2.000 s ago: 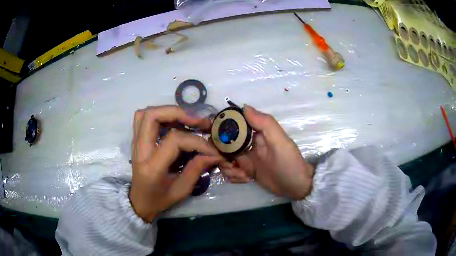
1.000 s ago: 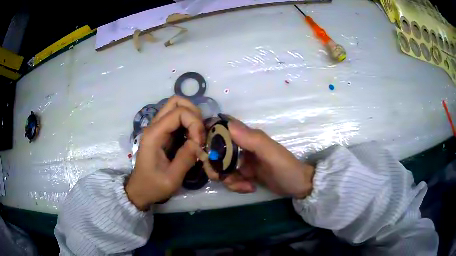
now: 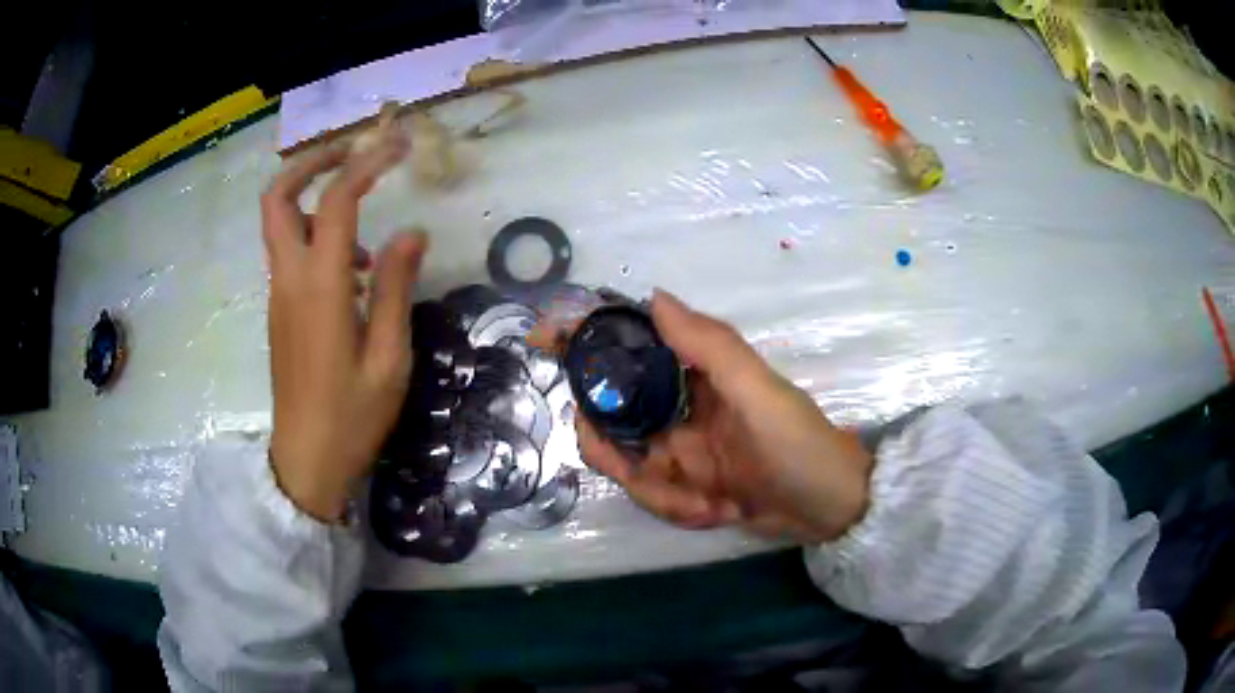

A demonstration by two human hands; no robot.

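Note:
My right hand (image 3: 745, 420) holds a black watch case (image 3: 623, 372) in its fingers, face up, with a blue tab (image 3: 608, 395) on its dark face. My left hand (image 3: 332, 318) is raised to the left of the case with fingers apart and holds nothing that I can make out. A blurred tan ring (image 3: 434, 146) shows just beyond its fingertips, apart from the hand as far as I can tell. An overlapping pile of shiny dark flat rings (image 3: 474, 420) lies between my hands. One flat ring (image 3: 530, 255) lies at the pile's far edge.
An orange screwdriver (image 3: 878, 115) lies at the far right, near a blue bit (image 3: 903, 257). Yellow die-cut sheets (image 3: 1151, 122) are at the far right corner. A white board (image 3: 610, 48) runs along the far edge. Another case (image 3: 103, 352) lies far left. A red stick (image 3: 1220, 325) is at right.
My left hand has moved from the case away to the far left and opened. The tan ring is gone from the case face, and a blurred tan piece shows near the left fingertips. The pile is uncovered.

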